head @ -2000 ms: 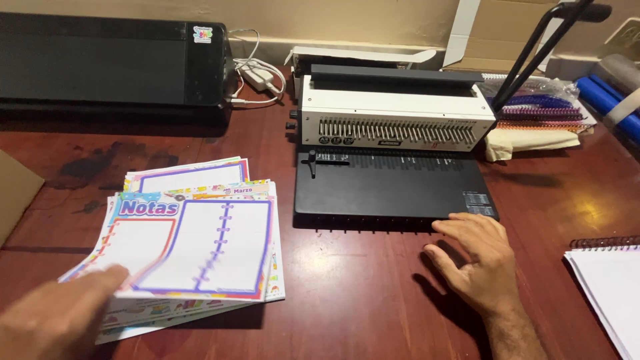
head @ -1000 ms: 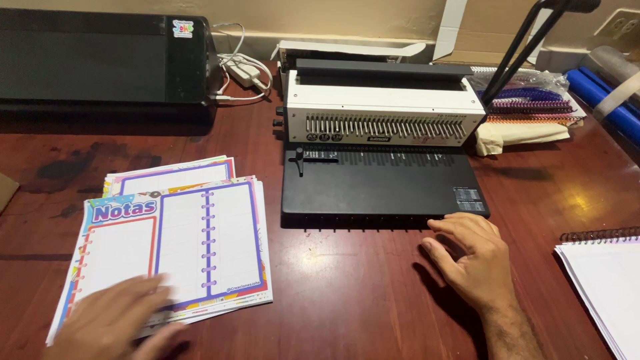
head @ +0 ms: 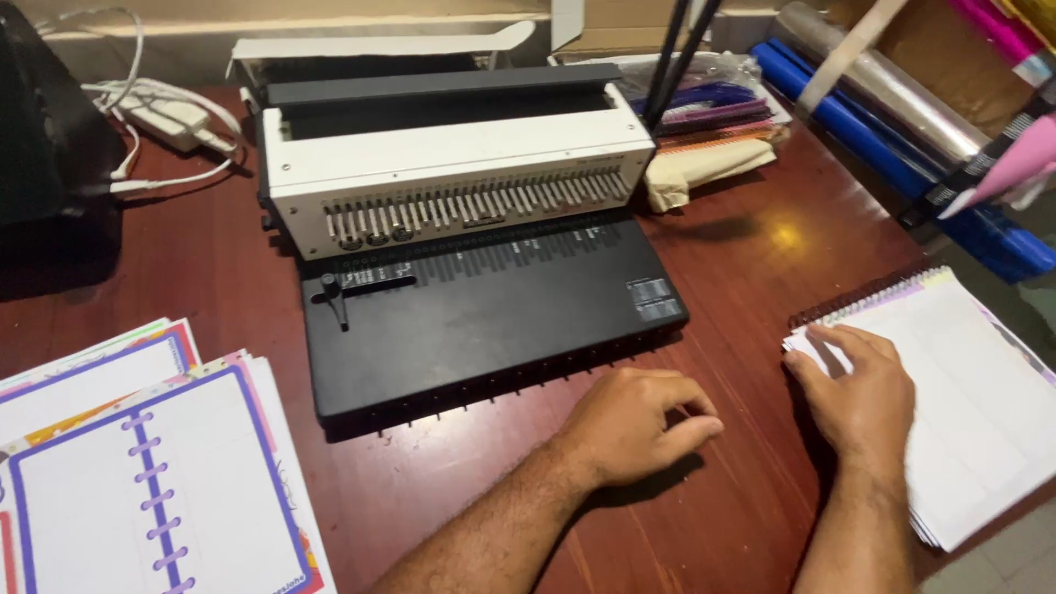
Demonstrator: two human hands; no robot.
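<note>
My right hand (head: 858, 392) rests on the top left corner of a spiral-bound notebook (head: 982, 412) at the right, thumb and fingertips at the page edge near the coil. Whether a sheet is pinched between them cannot be told. Just in front of the black base of a white and black binding machine (head: 462, 173), my left hand (head: 648, 425) hovers or rests over the table, fingers loosely curled, nothing seen in it. A stack of printed planner sheets (head: 214, 437) with purple borders lies at the lower left.
A black device (head: 49, 165) and a white power adapter with cables (head: 165, 120) stand at the back left. Behind the machine's right side are binding coils (head: 709, 115) and a cream cloth-like item (head: 709, 169). Blue rolls (head: 866, 136) lie at the right edge.
My left hand has left the planner sheets and moved right, in front of the machine. My right hand has moved right from the machine's base onto the notebook. The view has swung right.
</note>
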